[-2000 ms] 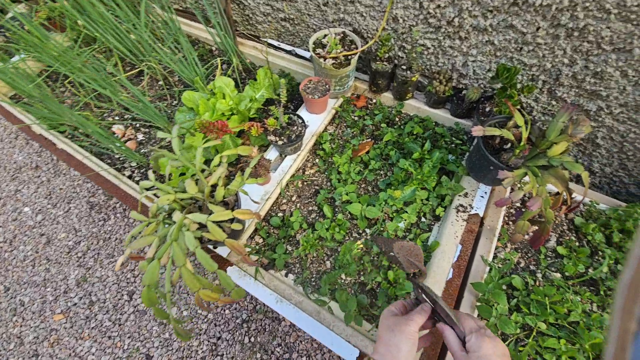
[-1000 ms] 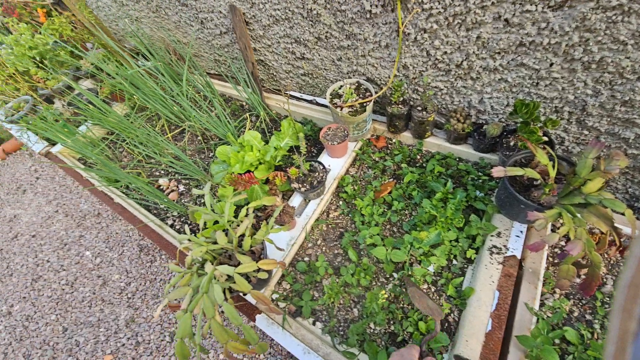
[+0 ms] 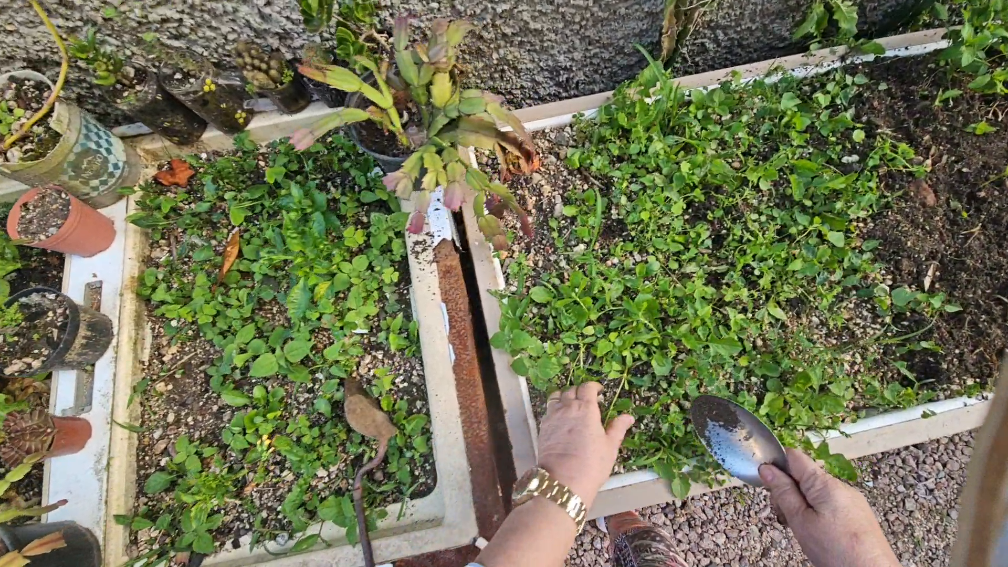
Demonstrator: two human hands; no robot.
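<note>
My left hand [image 3: 579,437], with a gold watch [image 3: 549,498] on its wrist, is over the near left corner of the right bed, its fingers at the edge of the low green plants [image 3: 630,323]. Whether it grips any stem cannot be told. My right hand [image 3: 827,500] holds a metal spoon-shaped scoop [image 3: 736,437] with soil on its bowl, above the near rim of that bed. A rusty hand tool [image 3: 368,425] with a pointed blade and thin curved neck rests on the plants in the left bed; its lower end runs out of view.
A rusty metal beam [image 3: 472,370] and a dark gap separate the two beds. A potted cactus [image 3: 441,110] overhangs the far end of the divider. Small pots, including a terracotta-coloured one [image 3: 79,227], line the left bed's edges. Bare dark soil [image 3: 961,220] shows at right; gravel [image 3: 913,488] lies in front.
The view has swung right. Two seconds ago both hands were at a dark tool over the left bed; now they are at the right bed, and my right hand holds the scoop.
</note>
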